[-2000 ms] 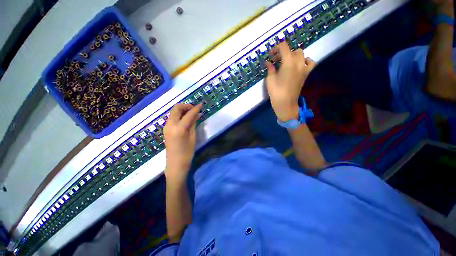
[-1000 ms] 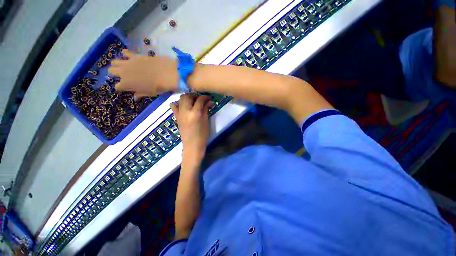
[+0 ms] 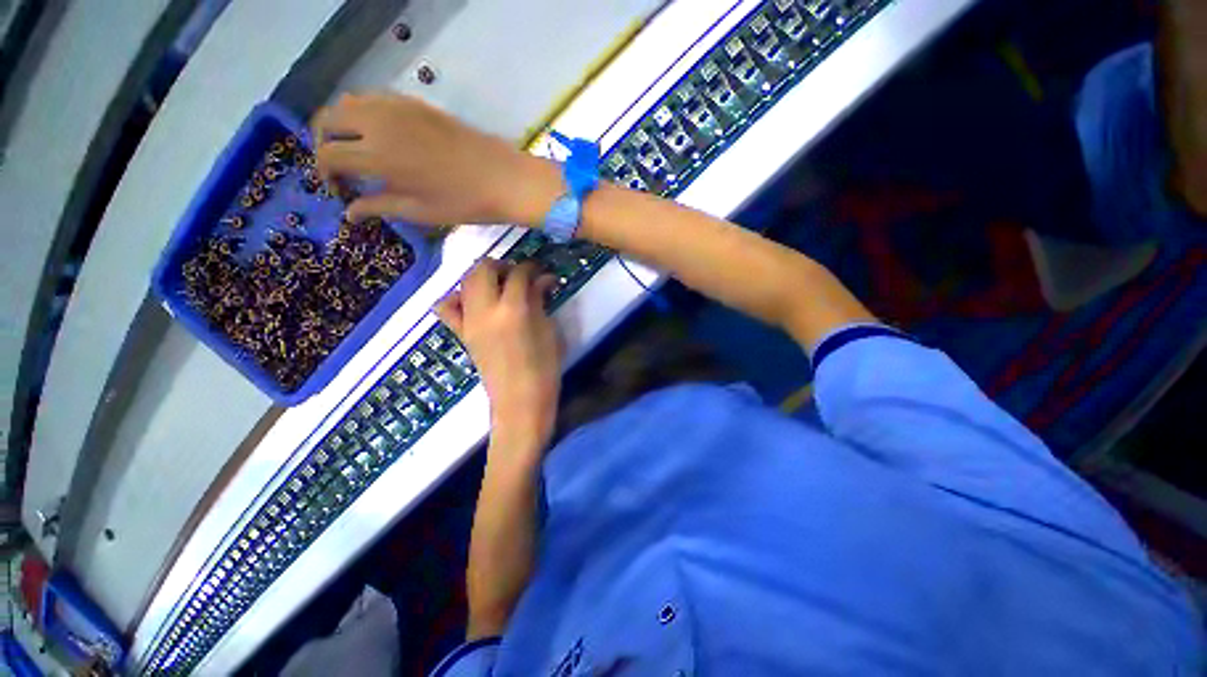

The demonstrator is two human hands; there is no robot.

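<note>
A blue bin (image 3: 170,287) holds many small brown ring coils (image 3: 294,307) with wire legs. My right hand (image 3: 404,161), with a blue wrist band, is over the bin's upper right part, fingers bent downward; whether it pinches a coil cannot be told. My left hand (image 3: 500,324) is over the row of green circuit boards (image 3: 397,399), fingertips down at the boards; what is between its fingers is hidden. The boards run diagonally in the pale rail, dotted with small silver-white parts.
A few stray coils (image 3: 425,74) lie on the white surface beyond the bin. A yellow strip (image 3: 589,82) runs along the rail. Another blue bin (image 3: 82,622) is at the lower left. Part of another person's blue sleeve (image 3: 1118,139) shows at the upper right.
My right hand went from the boards at the right to the bin, then shifted slightly up and right there. My left hand stays near the boards. The view has shifted somewhat.
</note>
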